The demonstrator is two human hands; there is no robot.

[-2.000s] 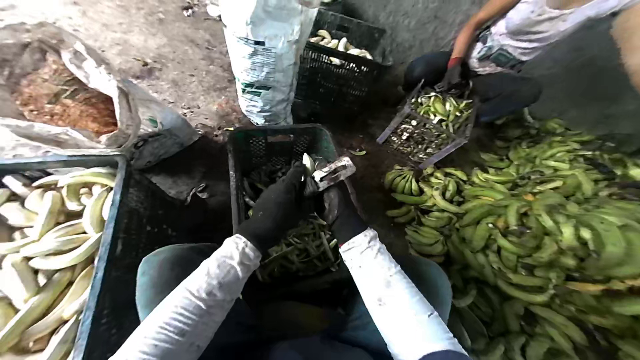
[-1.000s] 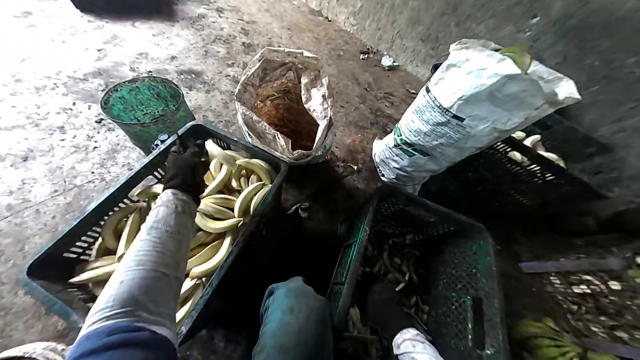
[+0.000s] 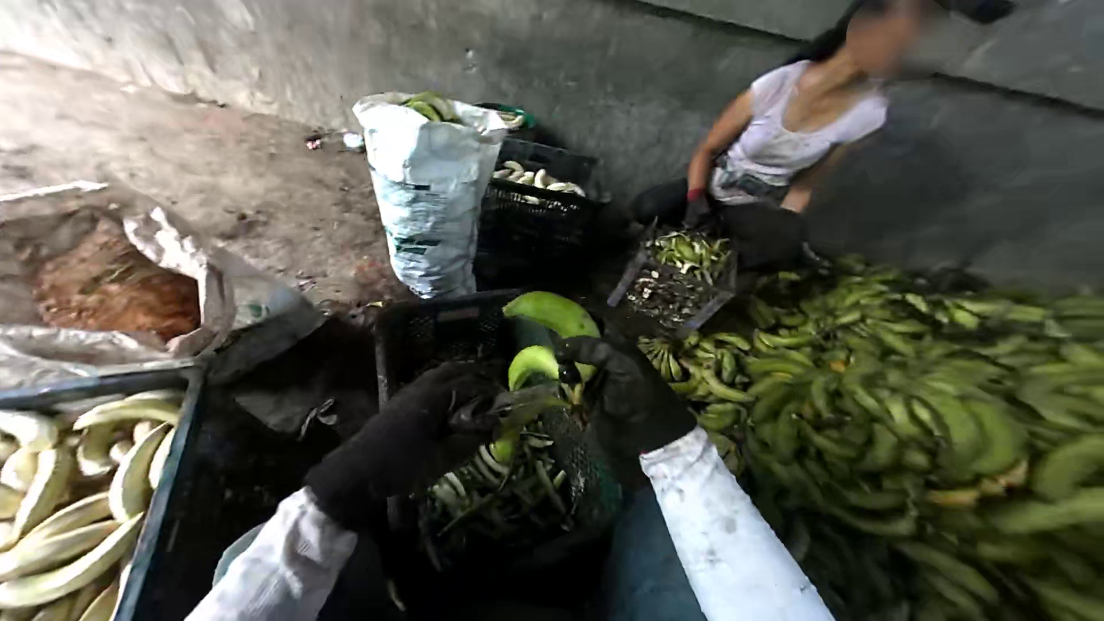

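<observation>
My right hand (image 3: 634, 397), in a dark glove, grips a small cluster of green plantains (image 3: 552, 315) above a dark plastic crate (image 3: 444, 323). My left hand (image 3: 431, 431), also gloved, is at the cluster's lower left side, its fingers curled and blurred; whether it holds a tool or a fruit is unclear. Green peel strips (image 3: 526, 492) lie in the crate below both hands. At the left, peeled plantains (image 3: 78, 517) fill another crate (image 3: 177, 483). A large heap of green plantains (image 3: 906, 414) spreads over the floor at the right.
An open sack (image 3: 211, 293) with reddish-brown contents stands at the left. A tall white sack (image 3: 431, 198) stands ahead, beside a black crate (image 3: 539, 211) of peeled plantains. A co-worker (image 3: 798, 129) sits by the wall behind a crate of peels (image 3: 677, 285).
One second ago my left hand was at the peeled plantains in the left crate; it is now back over the middle crate. Green plantains are now in my right hand. The view has swung right.
</observation>
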